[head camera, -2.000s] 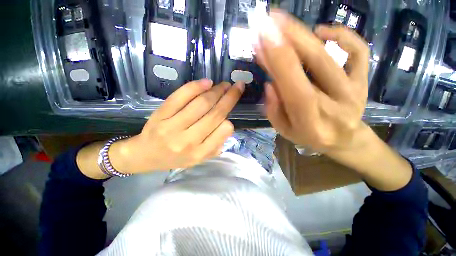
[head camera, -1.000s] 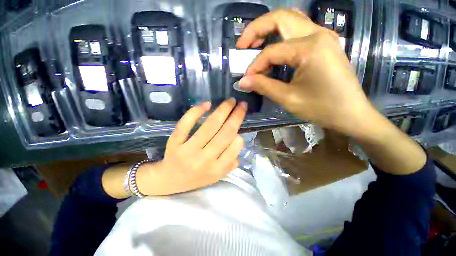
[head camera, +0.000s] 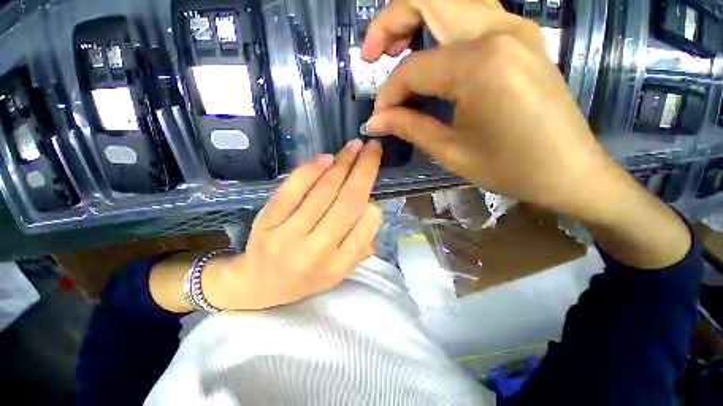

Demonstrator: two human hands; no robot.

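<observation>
My right hand (head camera: 483,103) pinches a small whitish oval piece (head camera: 366,129) between thumb and forefinger, over the lower part of a black housing (head camera: 394,151) in a clear blister tray (head camera: 95,212). The hand hides much of that housing. My left hand (head camera: 309,230) lies palm down at the tray's front edge, its fingertips on or just at that housing's lower end, holding nothing that I can see. Three housings to the left, one of them here (head camera: 230,95), each have a whitish oval near the lower end. Whether the pinched oval touches the housing is hidden.
Another housing (head camera: 552,40) shows beyond my right hand. A neighbouring blister tray (head camera: 634,147) with housings lies at right. Below the bench edge is an open brown cardboard box (head camera: 515,246) with crumpled clear plastic (head camera: 448,246). The green bench edge (head camera: 135,238) runs at left.
The tray first shifted right in view, then slightly left and up. My right hand came down to the housing's lower end and still pinches the oval. My left fingers stay by the housing's lower end.
</observation>
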